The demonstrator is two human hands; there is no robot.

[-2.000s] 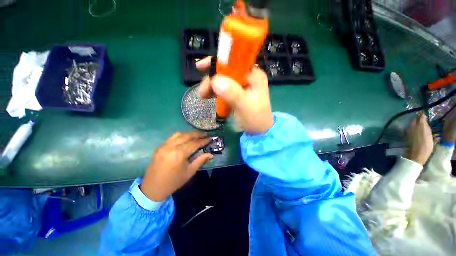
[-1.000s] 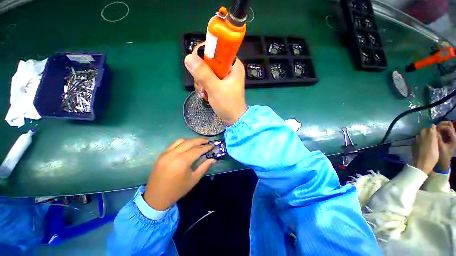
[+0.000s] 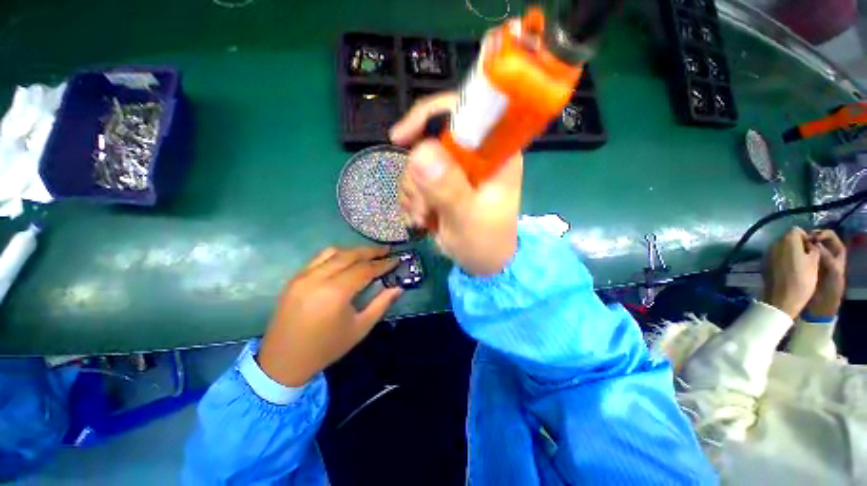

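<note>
My left hand holds a small dark watch unit by its edge at the bench's front edge; its inside shows silver. My right hand grips the orange electric screwdriver, tilted with its black top toward the upper right. The screwdriver's bit end is low, near the unit's upper right, but blurred and partly hidden by my fingers; I cannot tell if it touches. The round screw plate lies behind the unit, its right part covered by my right hand.
A black blister tray with units lies behind my right hand, another at far right. A blue parts bin, white cloth and white tube are left. White scrap, binder clip and another person's hands are right.
From over the screw plate, my right hand has moved right and toward the bench edge with the screwdriver, which now tilts more. My left hand still holds the unit. The view has shifted slightly.
</note>
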